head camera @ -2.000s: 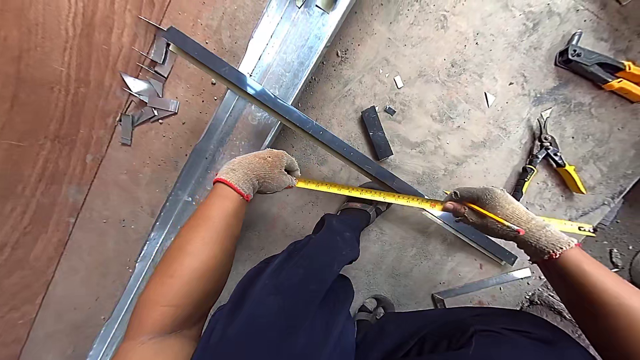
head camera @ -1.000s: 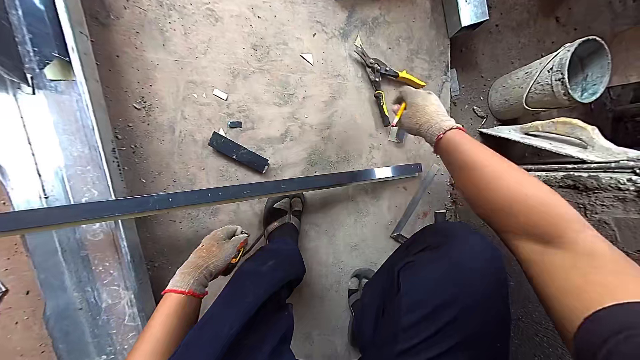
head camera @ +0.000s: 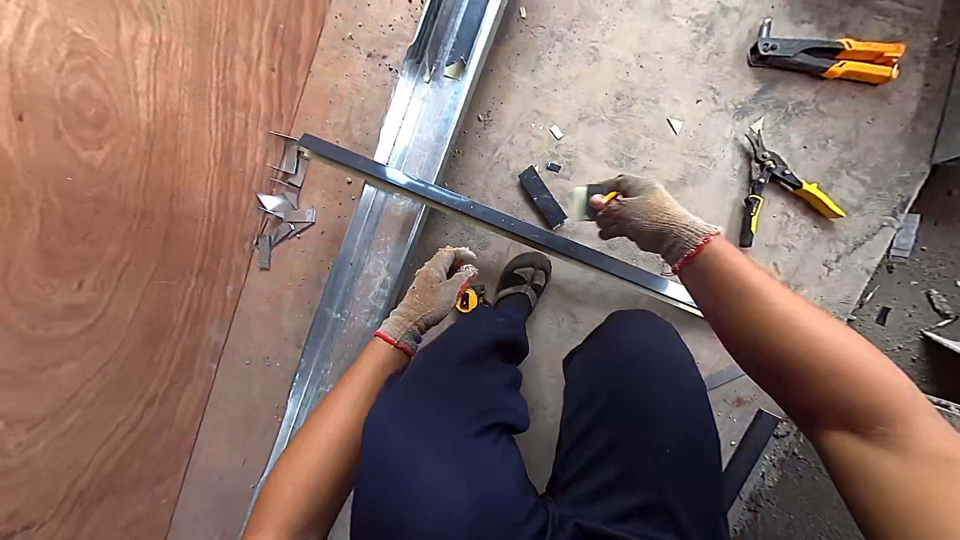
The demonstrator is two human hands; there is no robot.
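Note:
My right hand (head camera: 649,217), in a knitted glove with a red cuff, holds a small dark metal piece (head camera: 598,201) and a yellow pencil (head camera: 611,197) above the long dark metal bar (head camera: 480,210). This bar runs diagonally, and my right forearm hides its lower right end. My left hand (head camera: 435,296), also gloved, is below the bar with its fingers curved and apart. Just beneath that thumb, beside my foot and trouser leg, is a yellow and black tape measure (head camera: 470,299). A short dark metal strip (head camera: 542,196) lies between the bar and my right hand.
Under the bar runs a shiny metal channel (head camera: 352,277). Metal offcuts (head camera: 283,214) lie by the wooden board (head camera: 112,225) at left. Aviation snips (head camera: 776,169) and a hand riveter (head camera: 825,56) are on the floor at right. Another dark strip (head camera: 750,457) lies near my right knee.
Two seconds ago the tape was stretched between my hands; its blade no longer shows. My right hand now has a small dark piece with the pencil. The view has swung back left since one second ago.

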